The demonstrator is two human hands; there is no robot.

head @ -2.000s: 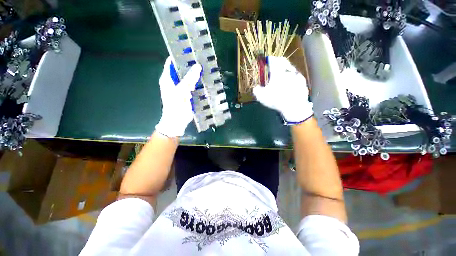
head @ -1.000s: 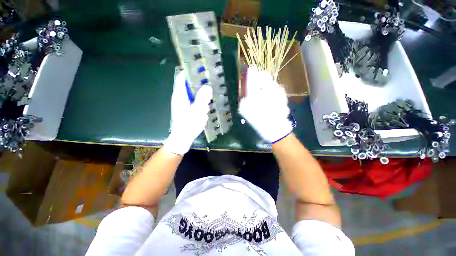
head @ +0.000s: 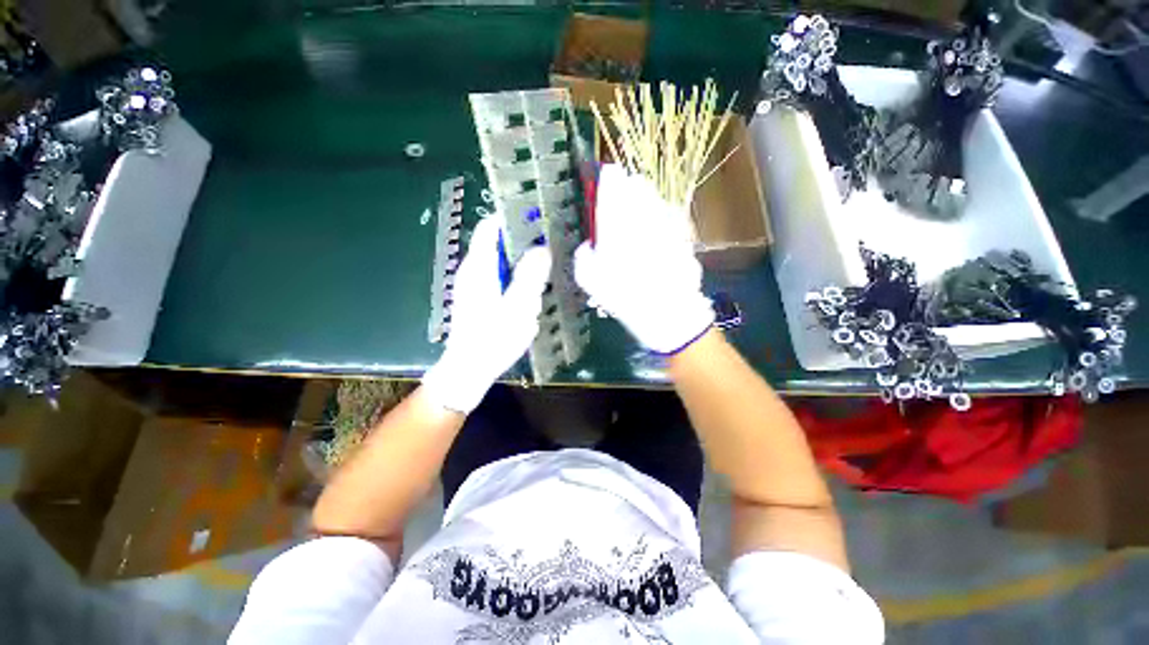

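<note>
My left hand (head: 491,315), in a white glove with blue on the finger side, holds a pale grey PCB panel (head: 532,161) with rows of dark slots, tilted with its far end away from me. My right hand (head: 643,265), in a white glove, is closed around red-handled cutters (head: 590,205) at the panel's right edge. Only a bit of red shows; the jaws are hidden. A narrow PCB strip (head: 446,258) with a notched edge lies on the green mat just left of my left hand.
A cardboard scrap box (head: 735,202) with upright cream strips (head: 668,132) stands beyond my right hand. A small cardboard box (head: 602,51) is behind it. White foam trays with wired bundles stand at left (head: 158,239) and right (head: 806,239). Small pale bits lie on the mat.
The panel and my left hand have moved right and closer to me. My right hand with the cutters has moved left, from the scrap box to the panel. The strip on the mat now shows.
</note>
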